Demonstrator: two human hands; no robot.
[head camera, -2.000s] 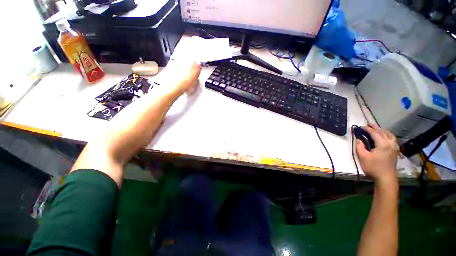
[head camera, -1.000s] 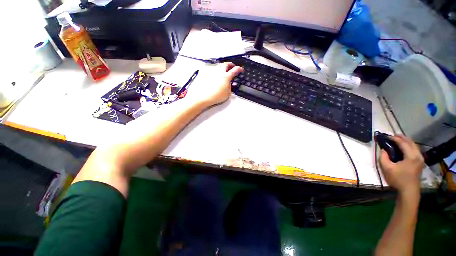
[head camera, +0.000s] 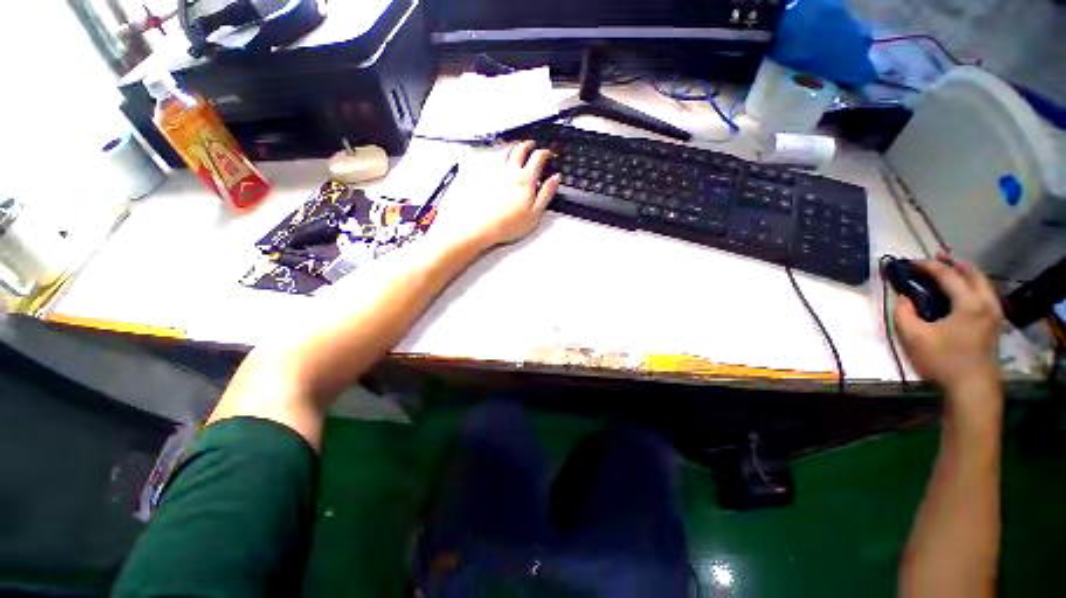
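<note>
My left hand point(head camera: 505, 193) rests at the left end of the black keyboard point(head camera: 701, 199), palm down, fingers spread over its left keys. My right hand point(head camera: 953, 321) is on the small black corded mouse point(head camera: 918, 289) at the desk's right, right of the keyboard. A pen point(head camera: 440, 190) stands out at a slant beside the dark patterned pouch or mat point(head camera: 306, 240), left of my left hand. White papers point(head camera: 485, 103) lie behind my left hand. The lower part of the monitor point(head camera: 596, 47) shows at the top, its screen mostly cut off.
An orange drink bottle point(head camera: 210, 146) stands at the left, by the black printer point(head camera: 304, 94). A rounded label printer point(head camera: 982, 175) is at the right. A white roll point(head camera: 789, 99) and blue plastic point(head camera: 824, 41) are behind the keyboard. The desk's chipped front edge point(head camera: 748, 367) runs before me.
My left hand has moved right from the papers to the keyboard's left end. The pen has come into view by the patterned item. My right hand stays on the mouse. The view has shifted.
</note>
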